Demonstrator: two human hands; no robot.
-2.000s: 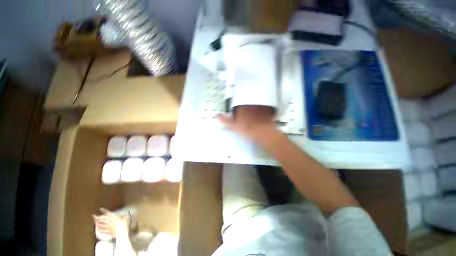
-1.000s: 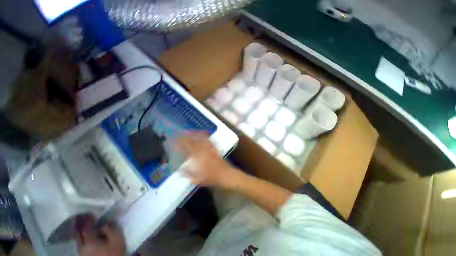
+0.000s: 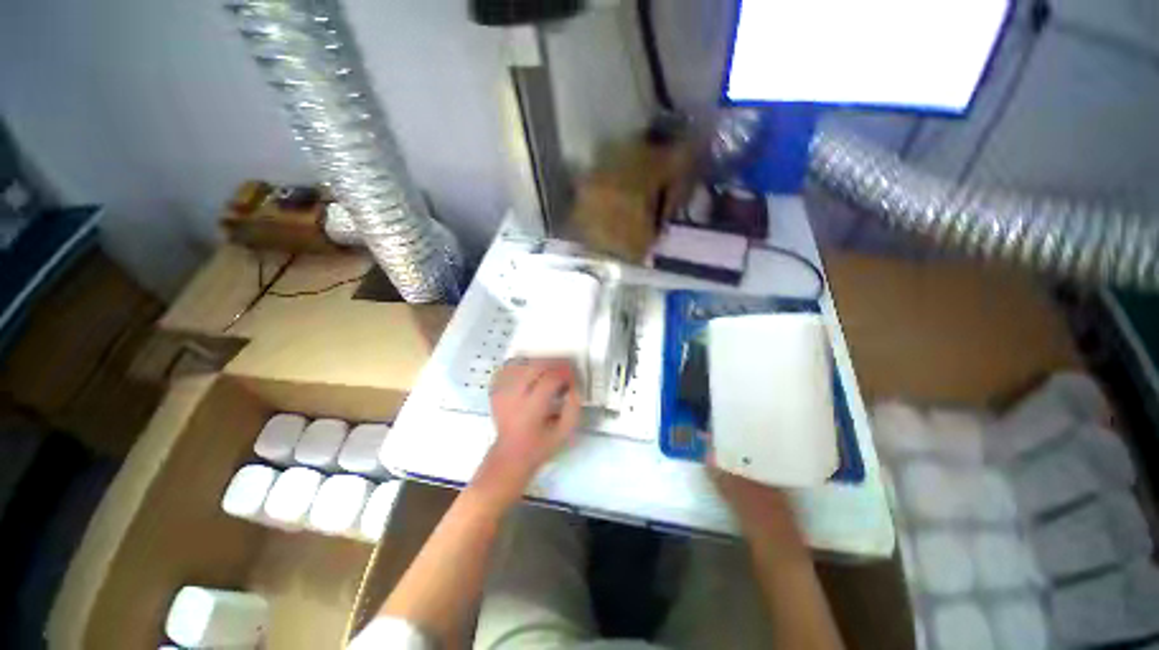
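Observation:
One white shell [image 3: 559, 315] lies at the fixture [image 3: 619, 343] on the left half of the table. My left hand [image 3: 536, 413] is on its near end, with fingers bent round the edge; the thumb side is blurred. My right hand [image 3: 759, 502] holds a second white shell [image 3: 775, 400] by its near end, above the blue mat [image 3: 684, 441]. This shell hides most of the mat and part of the black pedal [image 3: 693, 377]. The perforated base plate [image 3: 477, 356] shows left of the fixture.
The left carton [image 3: 140, 508] holds rows of white shells and one lying apart. More shells [image 3: 972, 495] stand at the right. A grey column [image 3: 540, 152], a brown object [image 3: 629, 197] and a small flat box [image 3: 699, 252] are behind the fixture. A monitor [image 3: 864, 51] and foil ducts [image 3: 343, 152] are farther back.
The view has swung back from the right carton to face the table. My right hand, empty over the mat a second ago, now holds a shell. My left hand remains at the fixture's shell.

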